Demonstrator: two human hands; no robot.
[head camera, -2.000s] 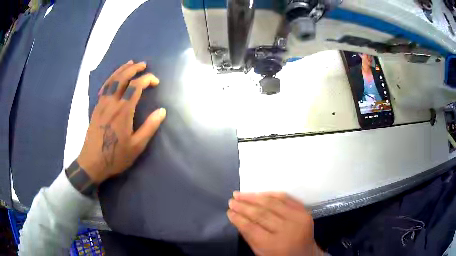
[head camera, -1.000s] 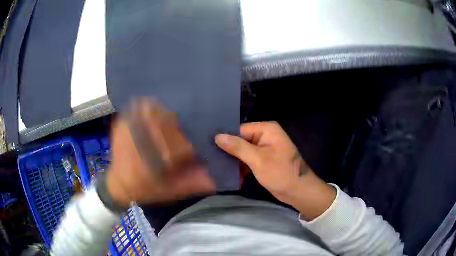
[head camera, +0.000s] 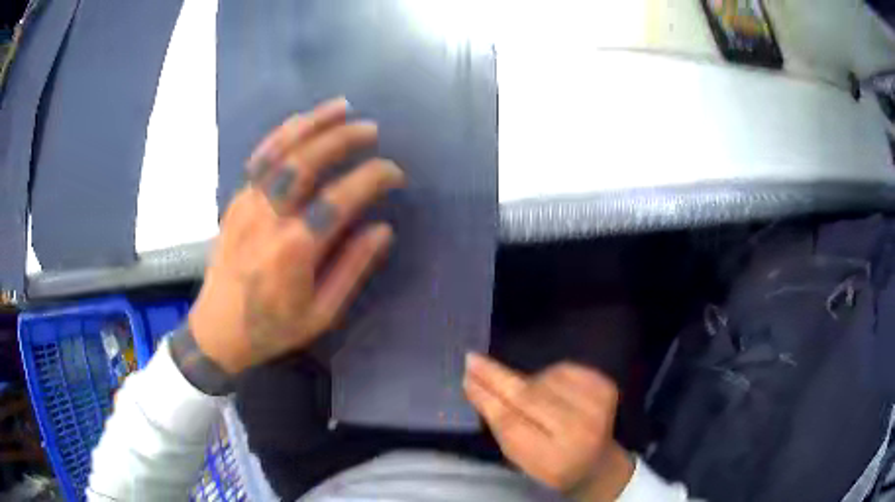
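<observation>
A dark blue-grey cut panel (head camera: 422, 284) runs from the machine table over its front edge, its lower end hanging above my lap. My left hand (head camera: 299, 245) lies on the panel with its fingers spread, palm down; it wears a dark band at the wrist. My right hand (head camera: 550, 417) is at the panel's lower right edge, slightly blurred, fingertips touching or overlapping the edge; a grip cannot be told. The machine head and needle are out of the picture; bright lamp glare falls on the panel's top.
A stack of cut panels (head camera: 93, 137) lies at the left of the table. A smartphone (head camera: 744, 29) lies on the machine bed. A blue plastic crate (head camera: 74, 382) stands below left. Crumpled dark cloth (head camera: 785, 353) with pale threads is at the right. Measuring tape (head camera: 628, 208) lines the table edge.
Since a second ago, my left hand has opened out and moved up onto the panel. My right hand has moved down from its thumb-on-top hold. The view has tilted up slightly, showing the phone again.
</observation>
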